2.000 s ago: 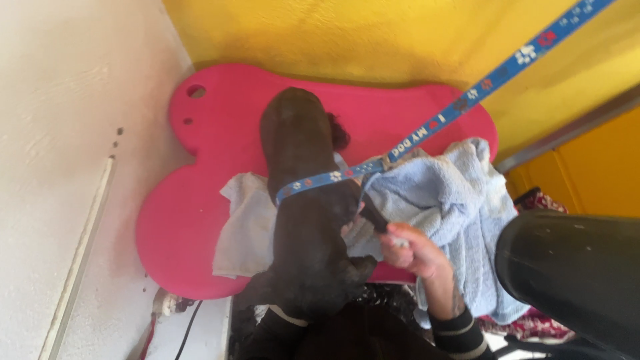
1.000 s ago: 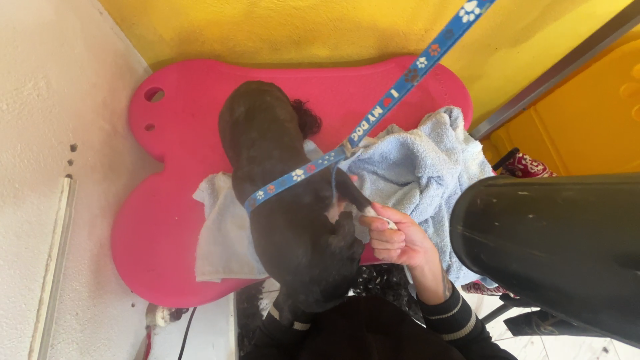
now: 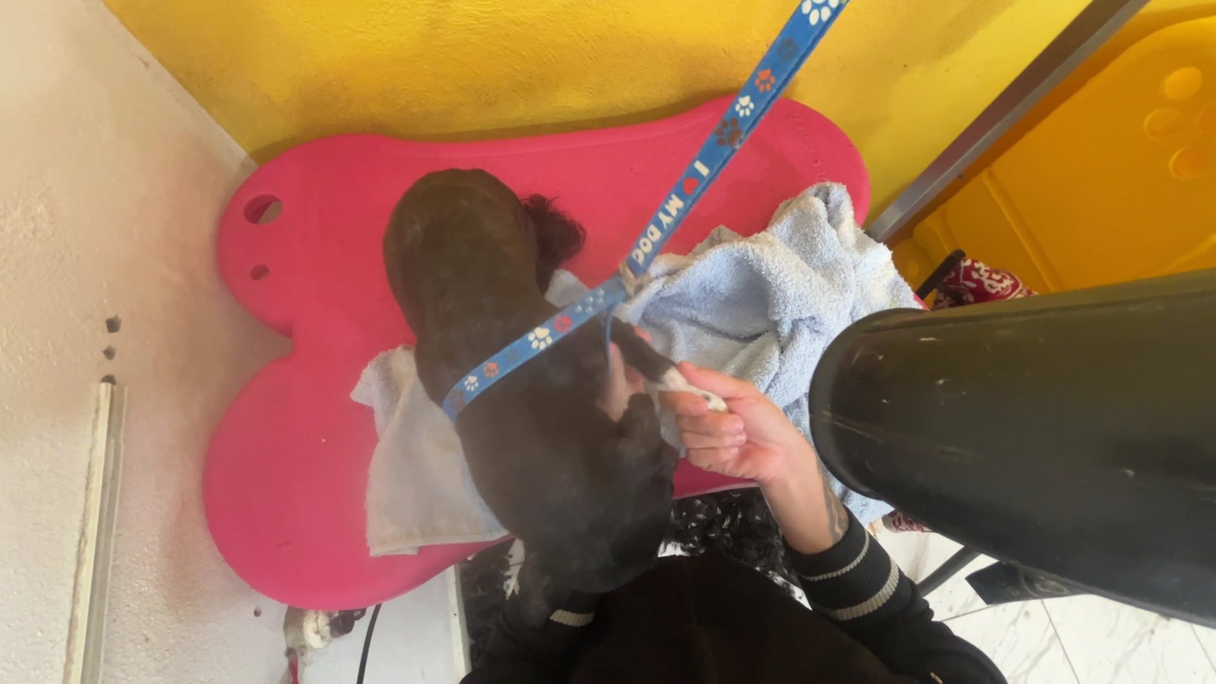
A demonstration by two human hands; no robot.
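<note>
A short-coated black dog point(image 3: 475, 275) is on a pink bone-shaped table point(image 3: 285, 475), its curly-haired tail towards the wall. A blue paw-print strap point(image 3: 698, 185) runs down from above and loops around its body. My right hand point(image 3: 736, 423) grips the white paw point(image 3: 692, 388) at the end of one dark leg, to the right of the body. My left sleeve reaches under the near end of the dog, where the dog hides most of that hand; a pinkish patch beside the leg may be fingers or dog skin. A light blue towel point(image 3: 750, 294) lies crumpled behind the paw.
A pale cloth point(image 3: 418, 475) lies partly beneath the dog. At the right, a large black cylinder point(image 3: 1026, 427) comes close to my right wrist. A yellow wall point(image 3: 427, 66) borders the table's far side, a white wall point(image 3: 190, 190) its left. Dark hair clippings point(image 3: 727, 522) lie below.
The view has shifted. Two seconds ago my right hand was at the dog's dark leg with its white paw not plainly visible; now the paw shows between my fingers.
</note>
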